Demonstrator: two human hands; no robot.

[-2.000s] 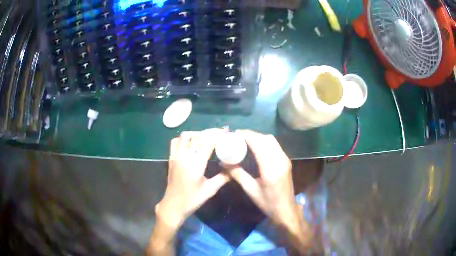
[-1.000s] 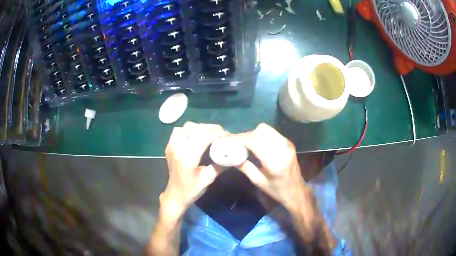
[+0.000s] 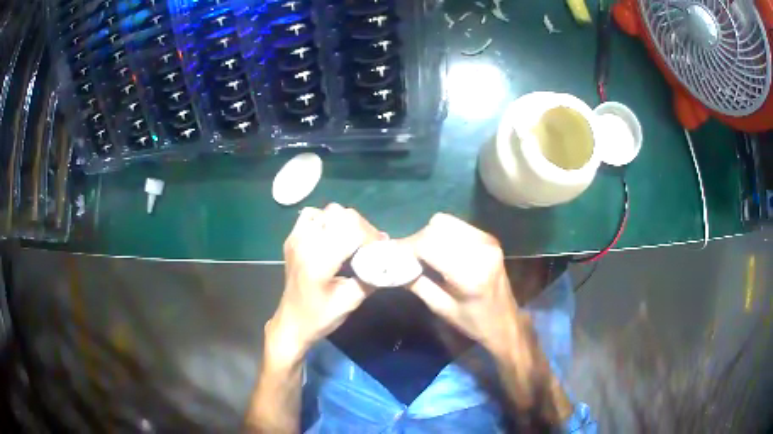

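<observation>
A small white squeeze bottle (image 3: 387, 264) is held above my lap, at the bench's front edge, with one round end facing up toward the camera. My left hand (image 3: 320, 275) grips it from the left and my right hand (image 3: 464, 275) from the right, fingers curled on both sides. The rest of the bottle is hidden by its own end and my fingers. A smooth white oval disc (image 3: 297, 179) lies on the green mat ahead of my left hand. A small white nozzle tip (image 3: 153, 194) lies farther left on the mat.
A clear blister tray (image 3: 254, 144) with black parts stands ahead, stacked trays (image 3: 34, 127) at far left. An open cream jar (image 3: 525, 169) stands right, with its lid (image 3: 619, 134) and a red-black cable (image 3: 625, 212) beside it. An orange fan (image 3: 686, 110) and plastic scraps (image 3: 476, 47) are farther back.
The bottle's round end has turned from a full circle to a flatter oval facing the camera. Both hands stay on it. The bench view has shifted slightly.
</observation>
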